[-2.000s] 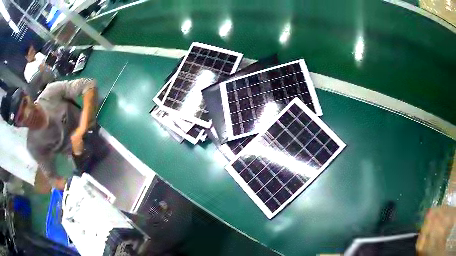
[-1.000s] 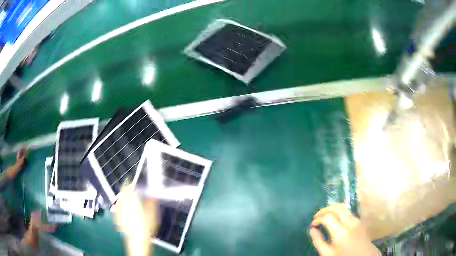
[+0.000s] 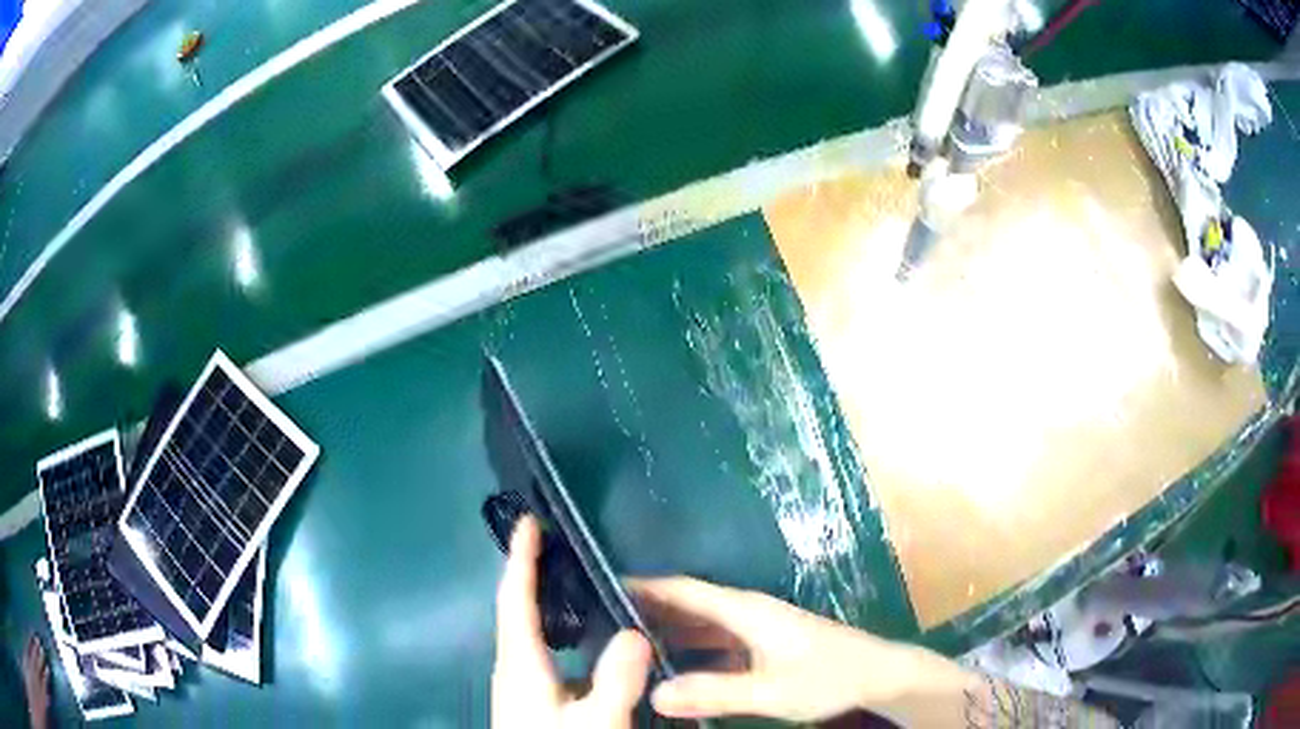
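Note:
My left hand (image 3: 556,648) and my right hand (image 3: 770,648) hold a thin, dark, panel-sized piece (image 3: 570,520) over the green bench, at the lower middle. It stands tilted nearly edge-on, so I cannot tell whether it is a panel, a housing or both. My left hand is at its left side, beside a coiled black lead (image 3: 506,521). My right hand grips its right side near the lower end; some fingers are hidden. A pile of solar panels (image 3: 218,491) lies at the far left, with loosely overlapping panels.
The glue gun (image 3: 934,214) hangs over the tan drip board (image 3: 855,370) on the right. A crumpled white cloth (image 3: 1226,285) lies on the board's far edge. Another solar panel (image 3: 511,69) lies on the belt behind the pale rail (image 3: 385,325). Another person's hand (image 3: 37,684) shows lower left.
The hands, earlier apart at the pile and near the board, are now together on the dark piece. The pile's nearest top panel is gone. The view has shifted right, showing more board.

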